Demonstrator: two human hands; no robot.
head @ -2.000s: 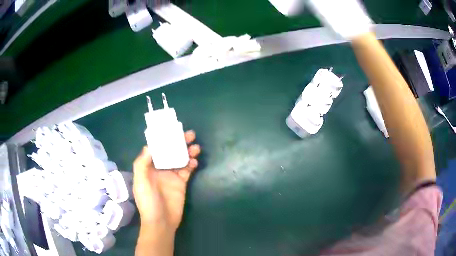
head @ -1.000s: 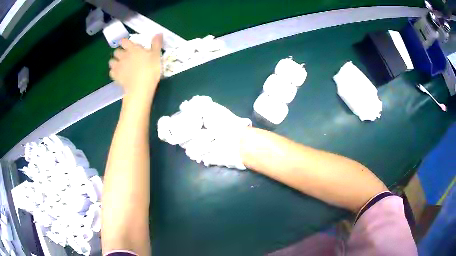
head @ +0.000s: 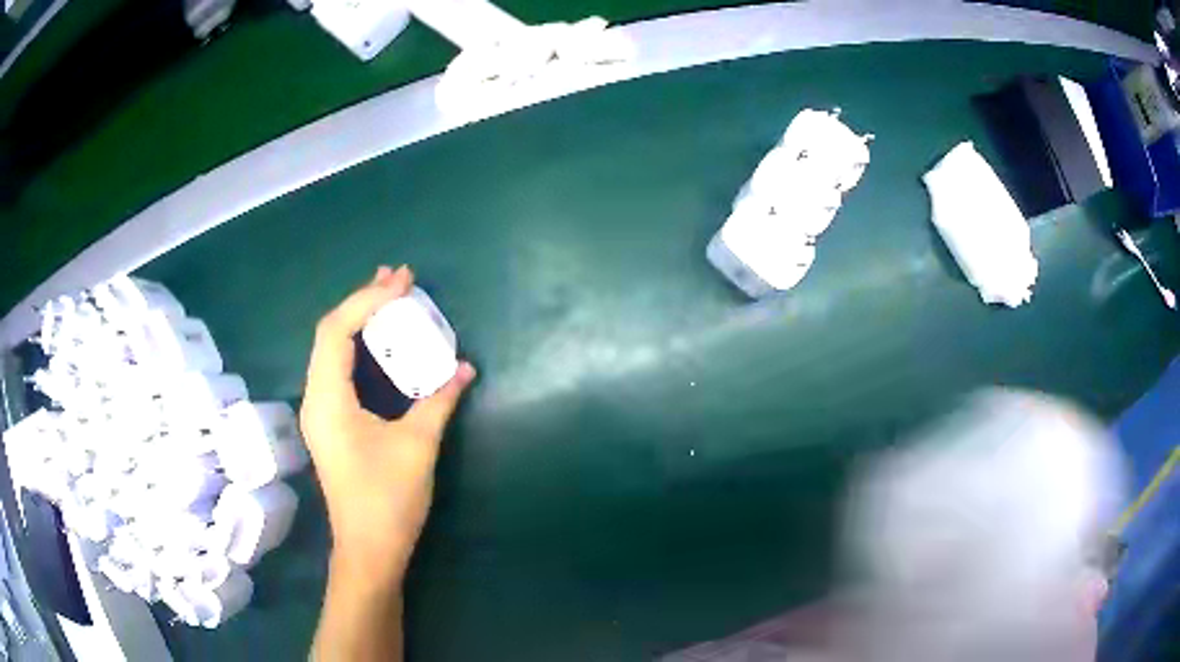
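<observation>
My left hand (head: 369,453), bare, holds a white charger (head: 412,343) between thumb and fingers above the green bench, left of centre. The charger is seen nearly end-on. My right hand (head: 983,517), in a white glove, is a large blur at the lower right; whether it holds a cloth cannot be told. Three set-aside chargers (head: 792,201) stand close together in a slanting row right of centre. A large jumbled charger pile (head: 149,440) lies at the left edge of the bench.
A pale side rail (head: 304,155) curves across the top, with small white pieces (head: 531,58) on it. A charger (head: 362,23) lies beyond it on the belt. A white bundle (head: 981,223), black box (head: 1035,142), blue bin (head: 1141,142) and thin white stick (head: 1147,268) are at right.
My left hand has moved back from the belt side to the bench and now holds a charger. My gloved right hand has moved from the centre to the lower right.
</observation>
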